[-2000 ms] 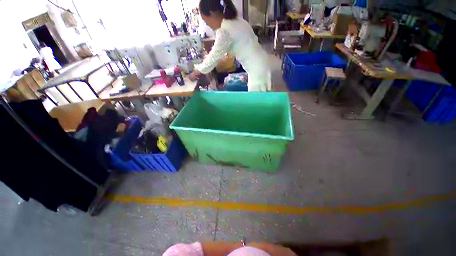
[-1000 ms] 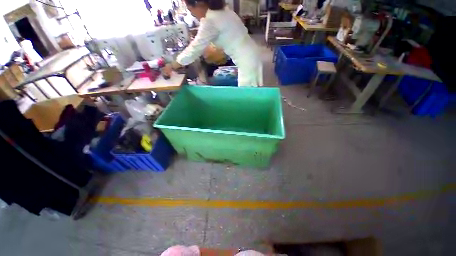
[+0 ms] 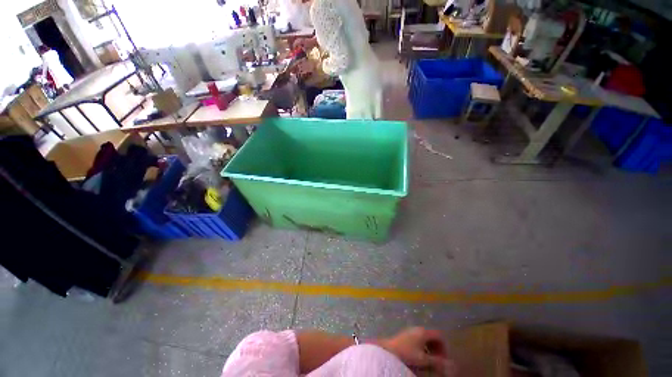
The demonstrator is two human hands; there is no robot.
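Observation:
An open brown cardboard carton (image 3: 508, 346) is at the bottom right, cut off by the lower edge, with a pale, blurred lump inside. My left forearm, in a pink sleeve, crosses the bottom of the picture to the right. My left hand (image 3: 421, 349) is at the carton's left side with its fingers curled; blur hides whether it grips the cardboard. My right hand is not in view.
A large green tub (image 3: 317, 199) stands ahead, beyond a yellow floor line (image 3: 354, 292). Filled blue crates (image 3: 210, 221) and a rail of black garments (image 3: 59, 221) are left. A person in white (image 3: 354, 66) stands behind the tub. A stool (image 3: 483, 94) and sewing tables are right.
My left forearm and hand have come into view at the bottom. More of the carton shows, farther right. The person behind the tub has straightened, and the head is now cut off.

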